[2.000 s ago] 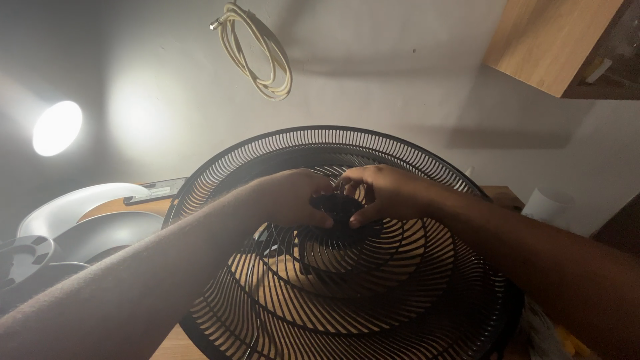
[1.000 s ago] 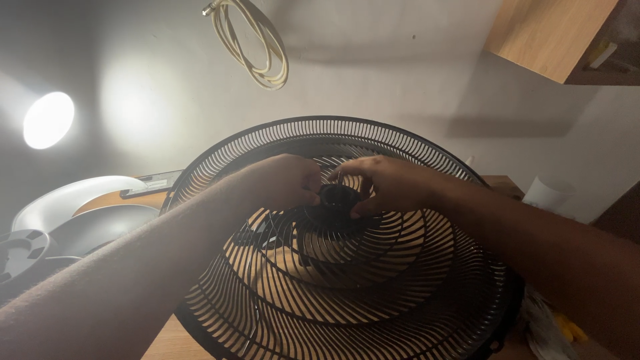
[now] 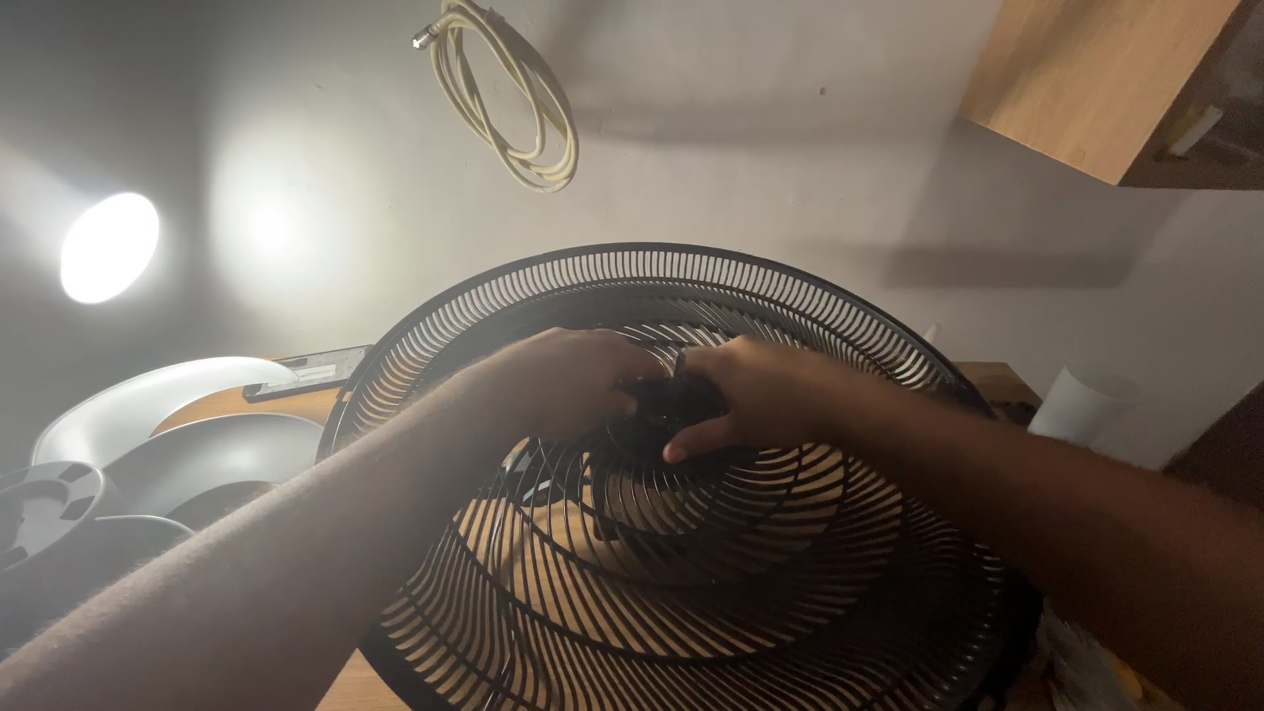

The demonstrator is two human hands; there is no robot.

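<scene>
A large round black fan grille (image 3: 671,632) with curved ribs fills the middle of the view, over a wooden table. At its centre is a dark hub part (image 3: 667,410). My left hand (image 3: 568,385) is on the hub's left side, its fingers curled against the part. From the right, my right hand (image 3: 760,390) has its fingers bent over the same part, with the thumb low at the front edge. A ring shows on one of its fingers. The exact contact of the fingertips is partly hidden by the hands and by shadow.
Grey fan blades (image 3: 222,449) lie at the left, near a flat framed object (image 3: 316,373). A bright lamp (image 3: 111,247) shines at the far left. A coiled pale cable (image 3: 509,109) hangs on the wall. A wooden cabinet (image 3: 1086,79) juts out at upper right, above a white cylinder (image 3: 1078,403).
Both hands stay at the hub. The right hand's fingers, more arched around the part a second ago, now lie flatter over it.
</scene>
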